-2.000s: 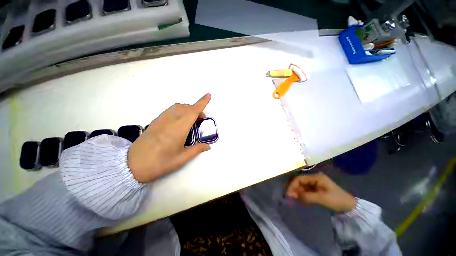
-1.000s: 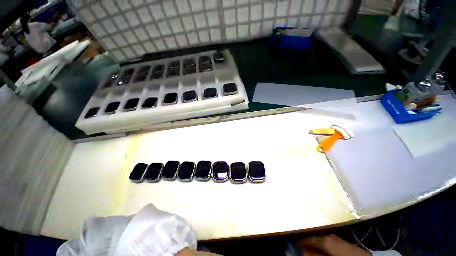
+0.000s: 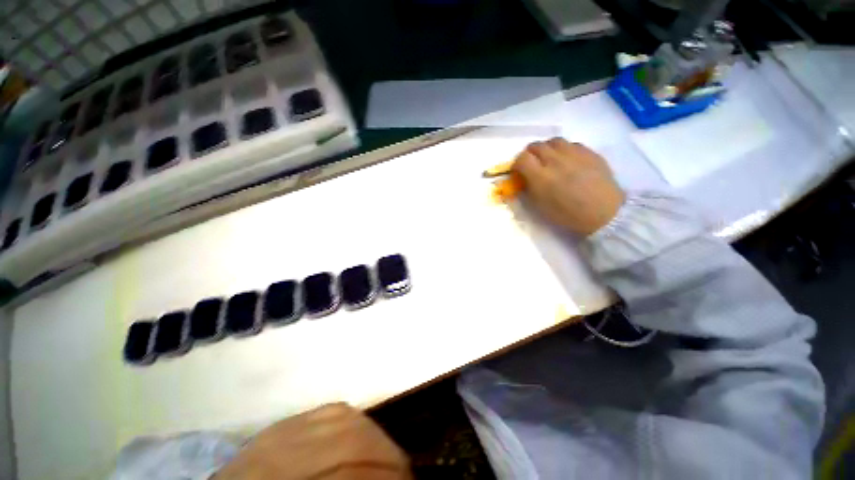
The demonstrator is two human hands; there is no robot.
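Several dark watch bodies [image 3: 282, 302] with shiny metal rims lie side by side in a slanting row on the cream-white board [image 3: 450, 225]. My right hand [image 3: 565, 186] is at the board's upper right, its curled fingers over the orange-handled tool [image 3: 507, 189] and the yellow stick [image 3: 499, 170]. Parts of both show left of the fingers; the tool's head is hidden, and a firm grip cannot be made out. My left hand [image 3: 323, 448] is blurred at the bottom edge, below the row, its fingers not clearly visible.
A white tray [image 3: 328, 141] with dark watch bodies in pockets stands at upper left. A grey-white sheet [image 3: 450, 100] lies beyond the board on the green mat. At upper right are a blue supply box [image 3: 661, 111] with bottles and a white wipe [image 3: 698, 150].
My right hand has moved from the lower edge up onto the tools. My left hand has left the row it covered two seconds ago. The camera view has shifted; the row remains on the board.
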